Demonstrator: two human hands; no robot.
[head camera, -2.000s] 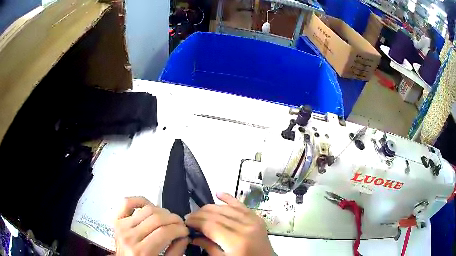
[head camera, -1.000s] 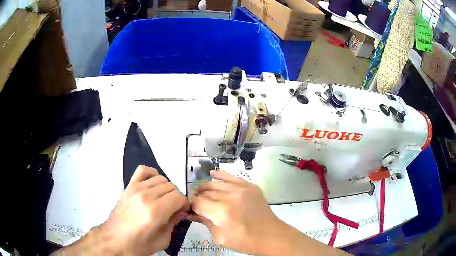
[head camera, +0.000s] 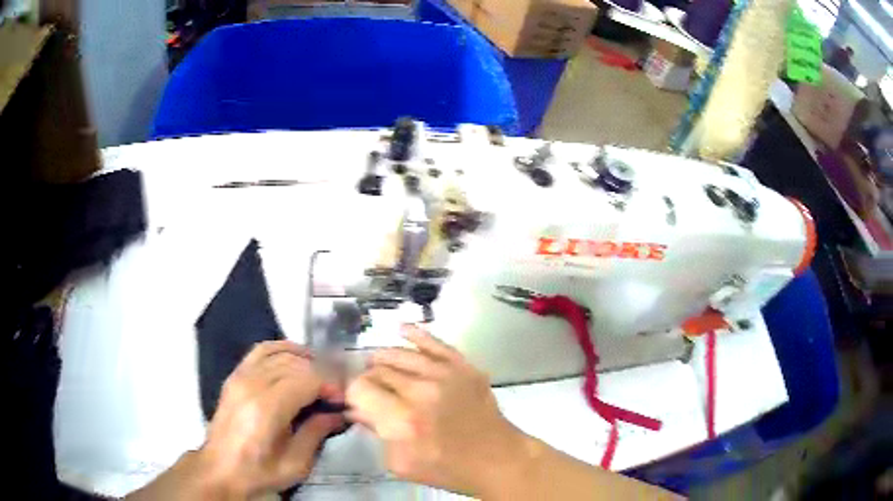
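A black fabric piece (head camera: 238, 328) lies on the white machine table, its pointed end away from me. My left hand (head camera: 269, 416) grips its near part. My right hand (head camera: 421, 401) pinches the fabric beside the left fingertips, just in front of the needle area. The sewing machine head (head camera: 587, 264) with red "LUOKE" lettering stands to the right of the fabric. The presser foot area (head camera: 345, 318) is blurred, just beyond my fingers. The fabric edge between my fingertips is mostly hidden.
Black pieces (head camera: 98, 220) are heaped at the left. A blue bin (head camera: 338, 78) stands behind the table, with a brown carton (head camera: 539, 24) beyond. Snips (head camera: 516, 296) with a red fabric strip (head camera: 587, 362) rest on the machine. A thin bent guard (head camera: 311, 294) stands left of the needle area.
Both hands and the fabric have come closer to the needle area. The fabric's far part has spread into a wider, angular shape. The view has shifted right, and the carton at left shows less.
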